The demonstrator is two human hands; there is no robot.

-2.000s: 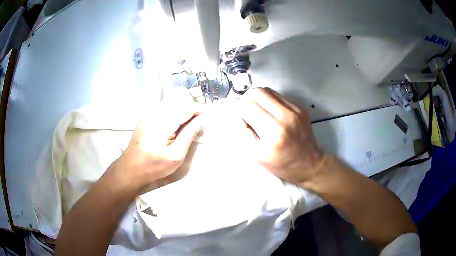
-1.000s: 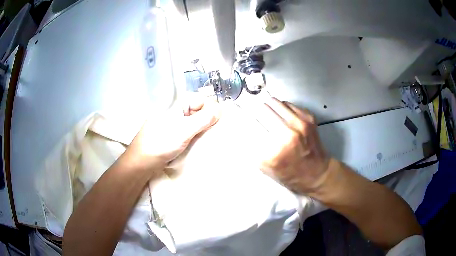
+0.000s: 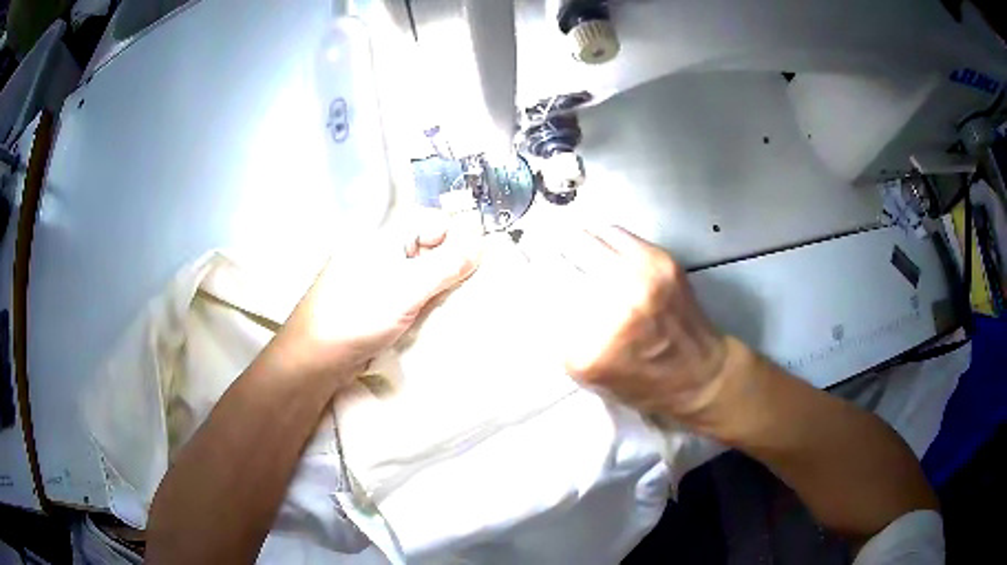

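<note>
White fabric lies under both hands and hangs over the front table edge; it is overexposed near the needle. Cream fabric is bunched at the left, beside and behind my left forearm. My left hand grips the cloth just left of and in front of the presser foot and needle area, thumb and finger close together. My right hand is on the white cloth to the right, its fingertips washed out by glare, so their exact hold is hidden.
The machine arm crosses the top. The tension dial sits right of the needle, with a cream knob above. A white rounded paddle stands left of the needle. A small dark patch is on the right bed.
Since one second ago, my right hand has shifted slightly, and a fold now shows across the white cloth in front. My left hand stays nearly in place. Earlier, the view shifted relative to the machine.
</note>
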